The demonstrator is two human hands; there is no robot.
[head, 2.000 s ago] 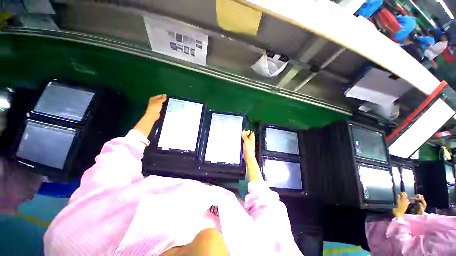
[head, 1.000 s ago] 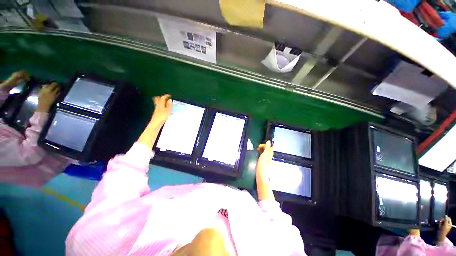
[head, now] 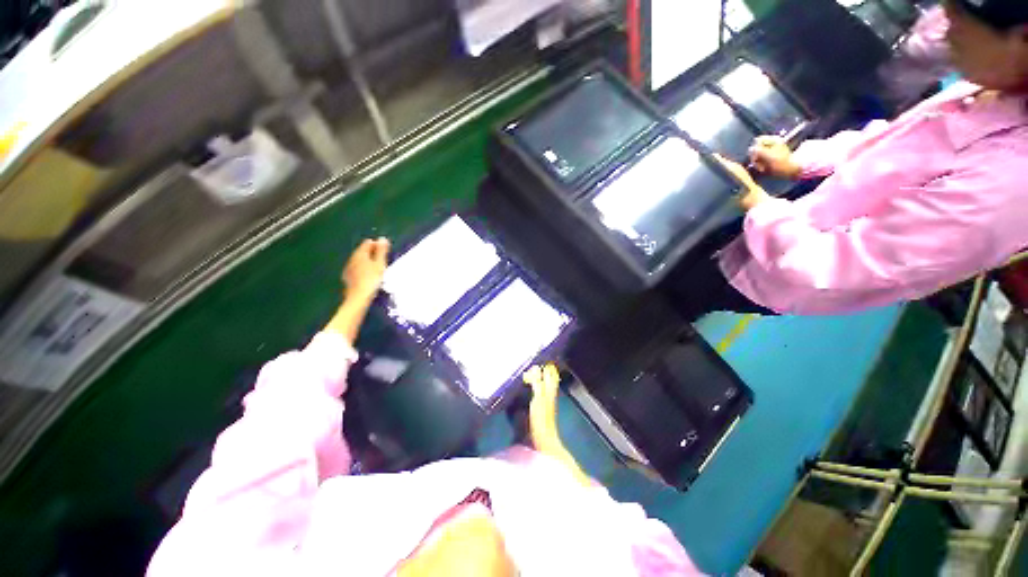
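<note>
A black tablet tray (head: 426, 346) with two tablets side by side lies in front of me. The far tablet (head: 442, 271) and near tablet (head: 504, 338) have bright white screens. My left hand (head: 364, 271) is at the tray's left end, fingers bent on its edge. My right hand (head: 543, 381) is at the near right edge, fingers closed on the rim. Both hands are slightly blurred and their undersides are hidden. I cannot tell whether the tray rests on another one.
A tall tray stack (head: 575, 214) stands beyond. Dark tablets (head: 676, 394) lie at the lower right above the blue floor (head: 789, 389). A person in a pink smock (head: 891, 214) works at the right. The shelf (head: 304, 56) and a white sheet (head: 68, 333) are at the left.
The view has turned far to the right. Both hands are now at a tray close to the tall stack, and my right hand has closed on its rim. The neighbour shows more fully.
</note>
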